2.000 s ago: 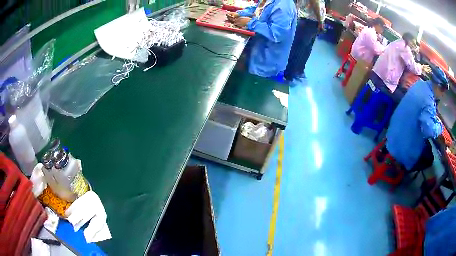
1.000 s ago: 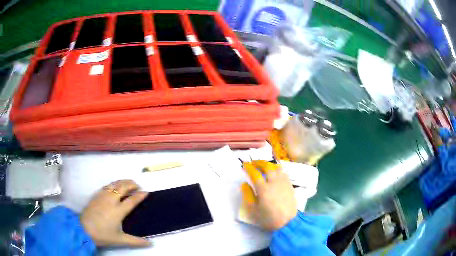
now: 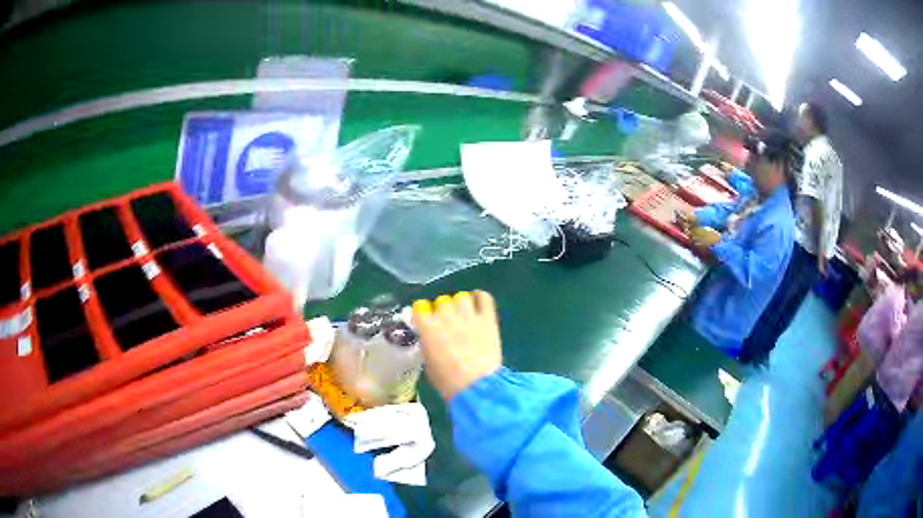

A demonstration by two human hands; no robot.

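Note:
My right hand [image 3: 457, 339], with yellow finger cots on its fingertips and a blue sleeve, is over the green bench beside the solvent dispenser bottles [image 3: 376, 354]. Its fingers are bent at the bottles' metal caps; I cannot tell whether it holds anything. My left hand is out of the picture. A dark phone [image 3: 217, 509] lies on the white work mat [image 3: 268, 476], cut off by the bottom edge. White cleaning wipes [image 3: 403, 441] lie in front of the bottles on a blue pad [image 3: 349, 467]. Yellow-orange finger cots [image 3: 332, 389] lie around the bottles.
Stacked red trays [image 3: 152, 354] hold dark phones at the left. A thin tan stick [image 3: 166, 486] lies on the mat. Plastic bags [image 3: 425, 238] and a heap of white cables [image 3: 582, 202] lie farther back. A person in blue [image 3: 754, 263] works at the bench's far end.
The view has swung right and up. My right hand has moved from the mat beside the phone to the bottles. My left hand, earlier on the phone, is out of the picture.

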